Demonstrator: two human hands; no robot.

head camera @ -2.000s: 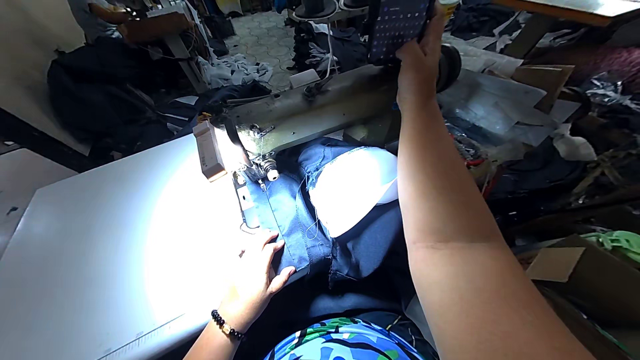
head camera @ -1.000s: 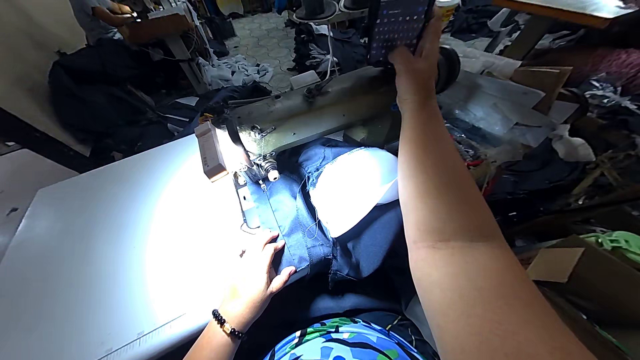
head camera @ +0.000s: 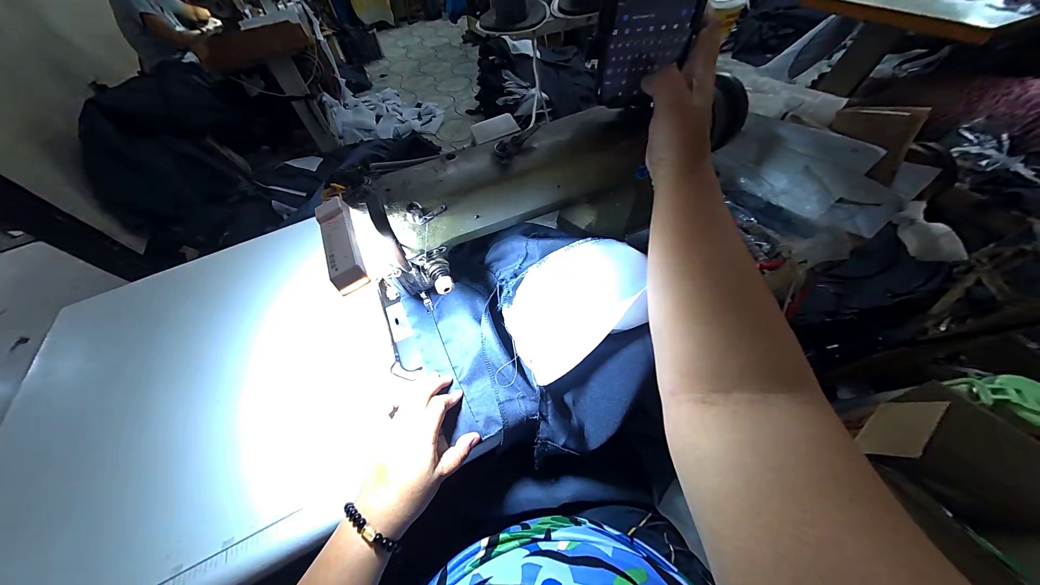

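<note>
Navy fabric (head camera: 597, 402) lies under the head of a sewing machine (head camera: 520, 183), close to its needle area (head camera: 428, 302). On the fabric rests a white piece of cloth (head camera: 565, 313), with loose thread along its edge. My left hand (head camera: 418, 443), a beaded bracelet at its wrist, lies flat at the left edge of the fabric, fingertips touching it. Raised over the far end of the machine, my right hand (head camera: 678, 97) holds a smartphone (head camera: 646, 49) with its screen lit and its thumb at the screen's lower edge.
A bright lamp lights the white table (head camera: 179, 390). A small box (head camera: 341, 244) is at the machine's left end. Thread cones (head camera: 510, 15) stand behind it. Cardboard boxes (head camera: 959, 455) and plastic sheets (head camera: 800, 171) lie right. Another person (head camera: 162, 28) sits at a far table.
</note>
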